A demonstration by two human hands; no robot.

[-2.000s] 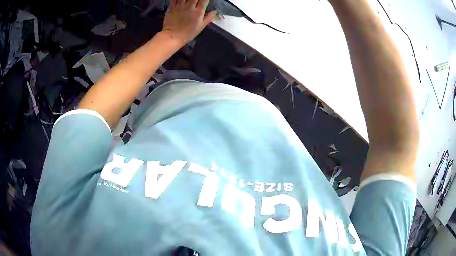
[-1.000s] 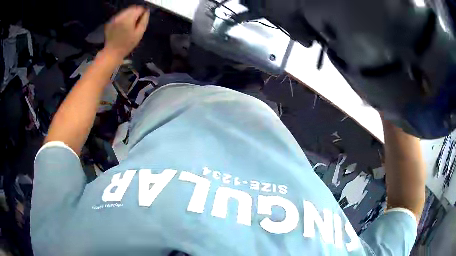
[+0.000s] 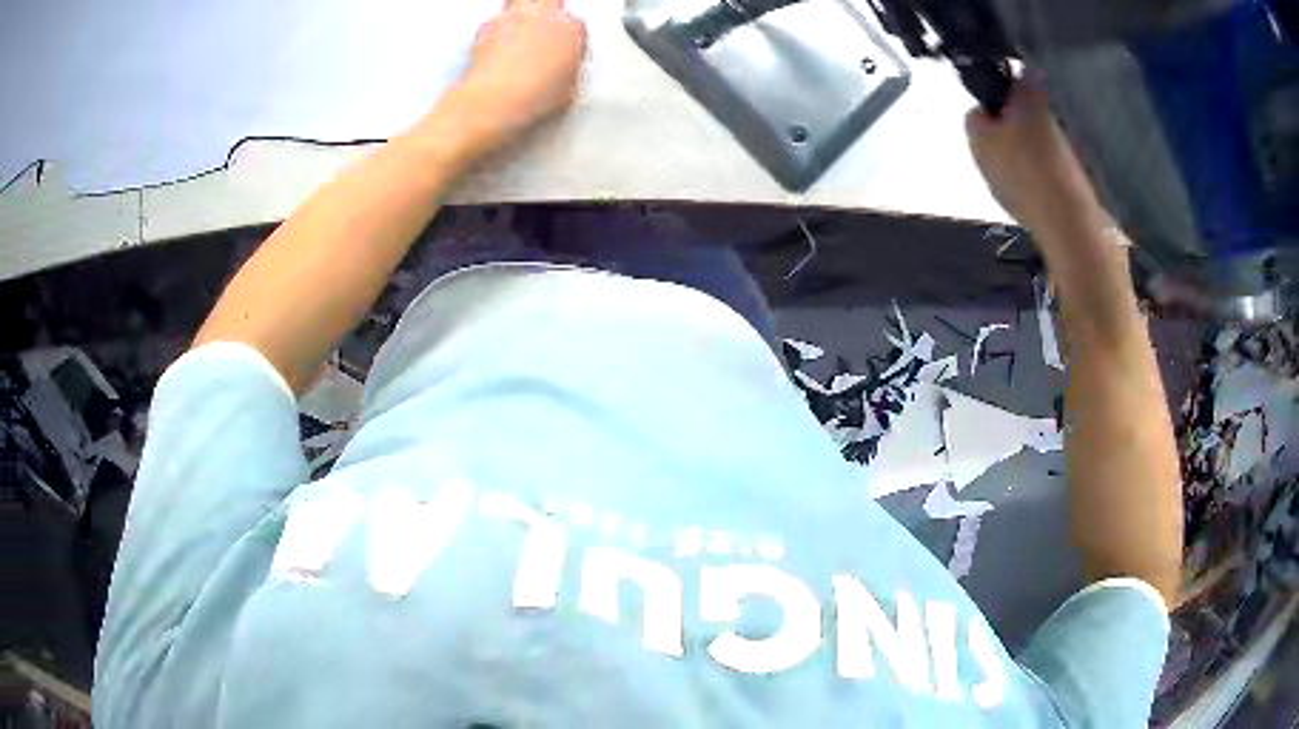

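Observation:
The cutting machine's dark and blue motor body (image 3: 1211, 128) fills the upper right, cut off by the top edge. Its silver base plate (image 3: 798, 88) lies flat on the white surface near the table's front edge. My right hand (image 3: 1023, 157) is closed around a dark part of the machine, its fingers mostly hidden. My left hand (image 3: 527, 69) rests low over the white surface at the top, left of the base plate, fingers bent and partly cut off. Whether it holds anything cannot be told. The knife is not clearly visible.
The pale table (image 3: 641, 164) crosses the top, its front edge before my body. A thin dark line (image 3: 306, 141) runs across the white surface at the left. White and dark scraps (image 3: 983, 434) litter the dark floor at both sides.
The machine and base plate have come into view at the upper right since the oldest frame. My left hand moved from over the floor onto the white surface. The view has turned.

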